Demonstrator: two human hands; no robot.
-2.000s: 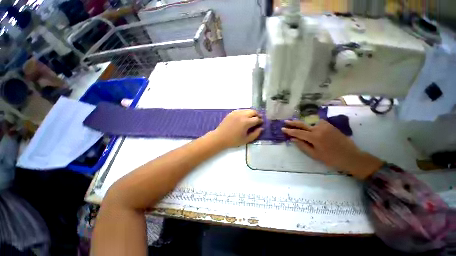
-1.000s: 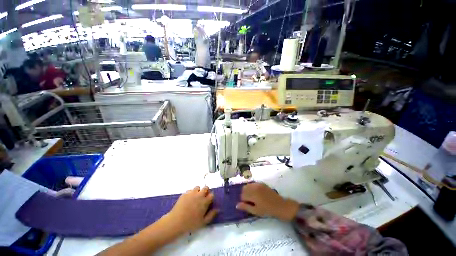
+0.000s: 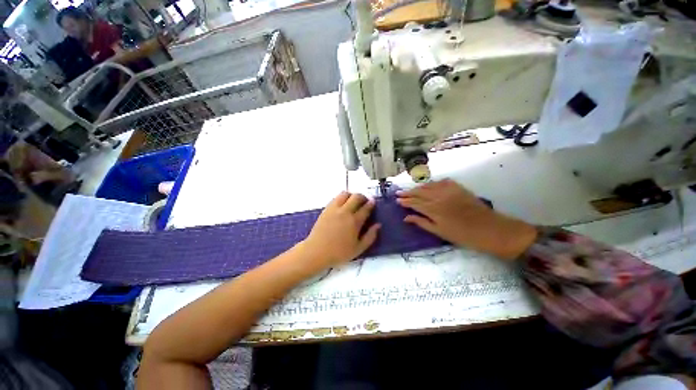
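A long purple checked fabric strip (image 3: 206,250) lies across the white table, its left end over a printed white sheet and the basket edge. My left hand (image 3: 341,228) lies flat on the strip just left of the presser foot (image 3: 384,187). My right hand (image 3: 458,215) lies on the strip right of the presser foot, fingers pointing left. Both hands press the cloth from above and neither grasps it. The strip's right part passes under the sewing machine head (image 3: 366,99) and partly under my right hand.
A blue basket (image 3: 183,177) stands left of the table with the printed sheet (image 3: 65,236) over it. Dark-handled snips (image 3: 520,134) lie behind the machine arm. A wire trolley (image 3: 271,76) stands behind left. A person (image 3: 88,38) sits at the far upper left.
The view tilted up, then back down. The strip lies less far left over the basket than two seconds ago. Both hands stay on the cloth beside the presser foot.
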